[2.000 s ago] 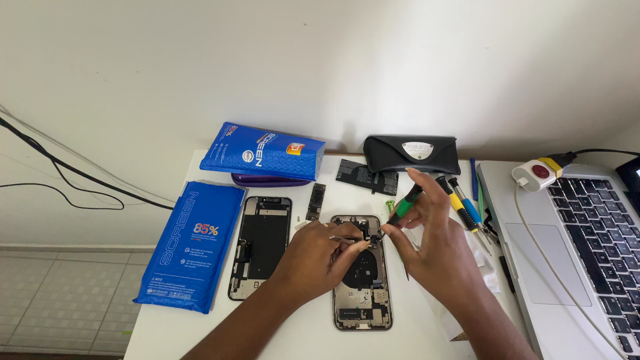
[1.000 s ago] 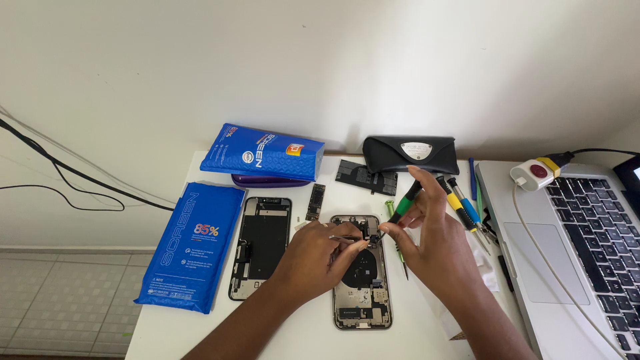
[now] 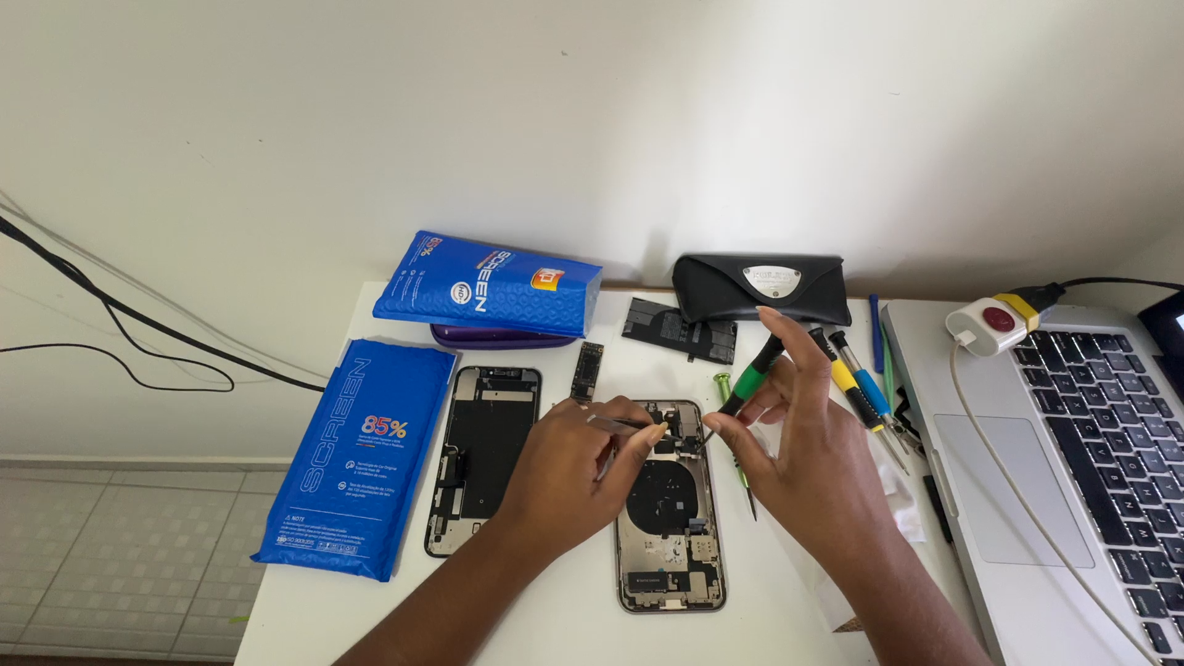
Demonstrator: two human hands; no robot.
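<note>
An opened smartphone housing [image 3: 672, 564] lies upright in line with me on the white table, its inner parts exposed. My left hand [image 3: 581, 472] holds metal tweezers [image 3: 610, 424] over its upper part. My right hand [image 3: 786, 435] grips a green and black screwdriver [image 3: 751, 377], tilted, with its tip at the upper right of the housing. Left of the housing lies a phone screen assembly [image 3: 483, 444], back side up, partly behind my left hand. A small logic board [image 3: 586, 370] lies above my left hand, and a black phone battery [image 3: 680, 331] is farther back.
Two blue padded packages [image 3: 361, 462] lie at the left, one resting on a purple case [image 3: 504, 337]. A black glasses case [image 3: 763, 289] stands at the back. Several screwdrivers [image 3: 844, 377] lie right of my right hand, beside a laptop [image 3: 1017, 462] with a white charger [image 3: 992, 326] on it.
My right hand and its screwdriver have shifted slightly, the screwdriver tip now lower beside the housing's upper right. My left hand stays almost in place with the tweezers.
</note>
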